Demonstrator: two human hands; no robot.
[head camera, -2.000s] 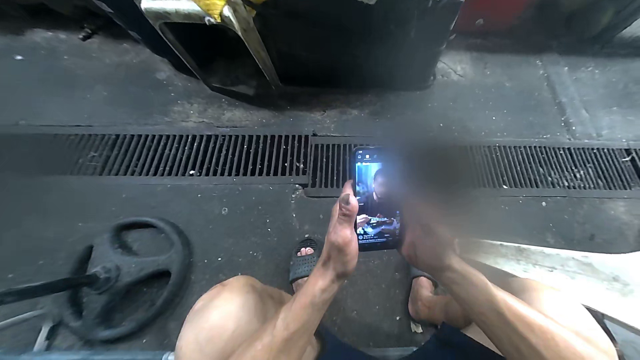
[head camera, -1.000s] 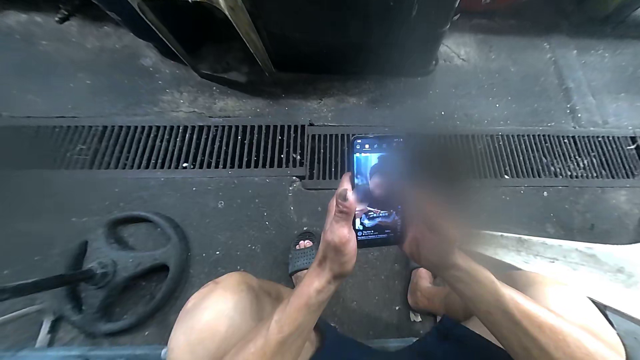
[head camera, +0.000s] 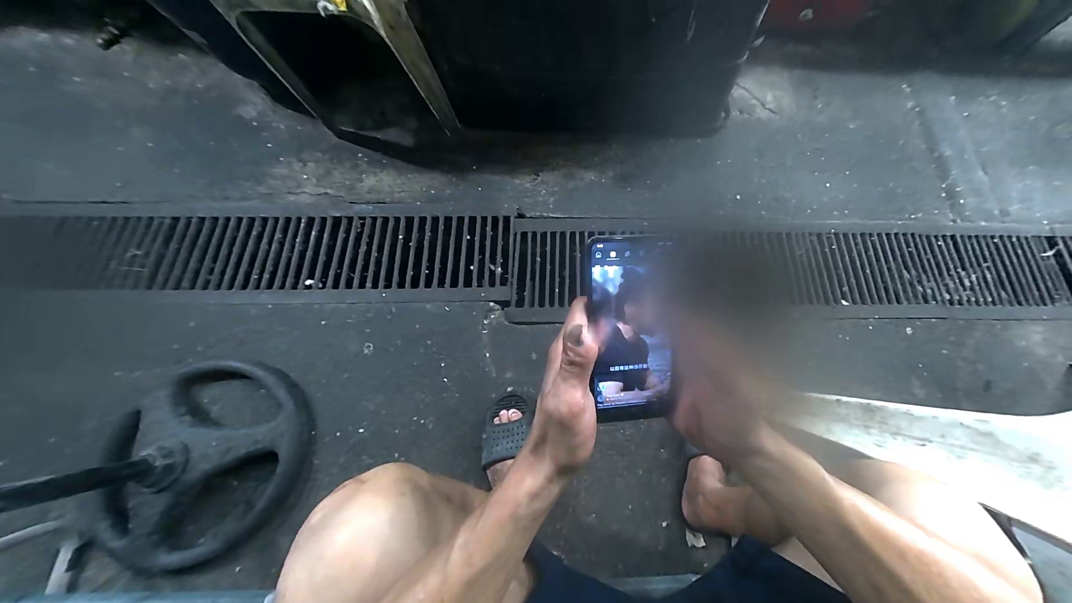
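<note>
A smartphone (head camera: 632, 335) is held upright between my two hands, its lit screen facing me with a picture on it. My left hand (head camera: 572, 385) grips the phone's left edge, with the thumb along its side. At the phone's right edge is my right hand (head camera: 712, 394); a blurred patch hides most of its fingers, so its exact hold is partly hidden. Both forearms reach up between my bent knees, above the dark floor.
A black spoked wheel (head camera: 205, 465) on a shaft stands at the lower left. A metal floor grate (head camera: 402, 255) crosses beyond my sandalled foot (head camera: 507, 431). Dark equipment (head camera: 578, 63) is at the top, and a pale curved panel (head camera: 938, 435) lies at the right.
The picture on the phone's screen has changed. Both hands remain at the phone's sides in nearly the same position.
</note>
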